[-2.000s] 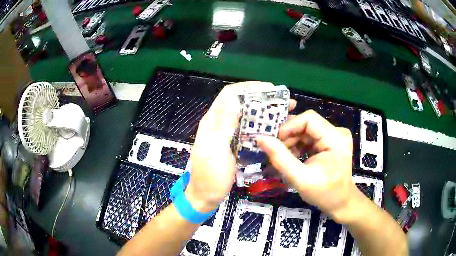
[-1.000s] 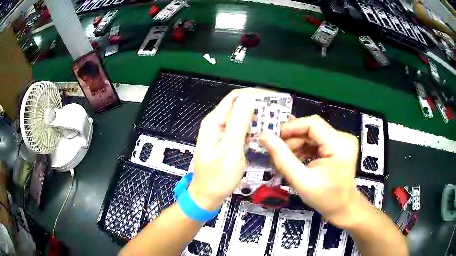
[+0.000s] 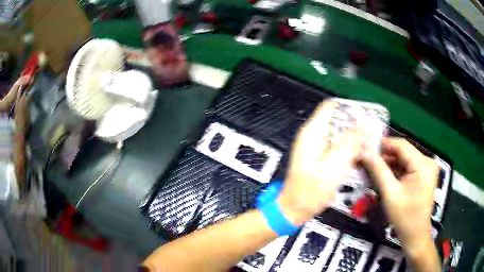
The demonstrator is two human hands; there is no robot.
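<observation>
The circuit board unit point(image 3: 371, 114) is held at the right of centre, blurred, above the black blister tray point(image 3: 255, 95). My left hand point(image 3: 321, 156) grips it from the left, with a blue wristband point(image 3: 276, 208) on the wrist. My right hand point(image 3: 406, 183) is at its lower right edge, fingertips bent against it; whether they pinch anything is hidden by blur. A red piece point(image 3: 364, 206) shows below the unit, between the hands. White housing frames point(image 3: 239, 152) lie in tray pockets at the left and along the front.
A white desk fan point(image 3: 109, 90) and an upright smartphone point(image 3: 165, 56) stand left of the tray. Beyond runs the green conveyor belt point(image 3: 223, 48) with scattered units and red pieces. A red object point(image 3: 79, 228) is at lower left. Another person's arm point(image 3: 21, 127) shows at the far left.
The whole view has turned and shifted, so tray, fan and hands appear further right and tilted. More of the left side shows. Both hands remain at the unit, and the picture is more blurred.
</observation>
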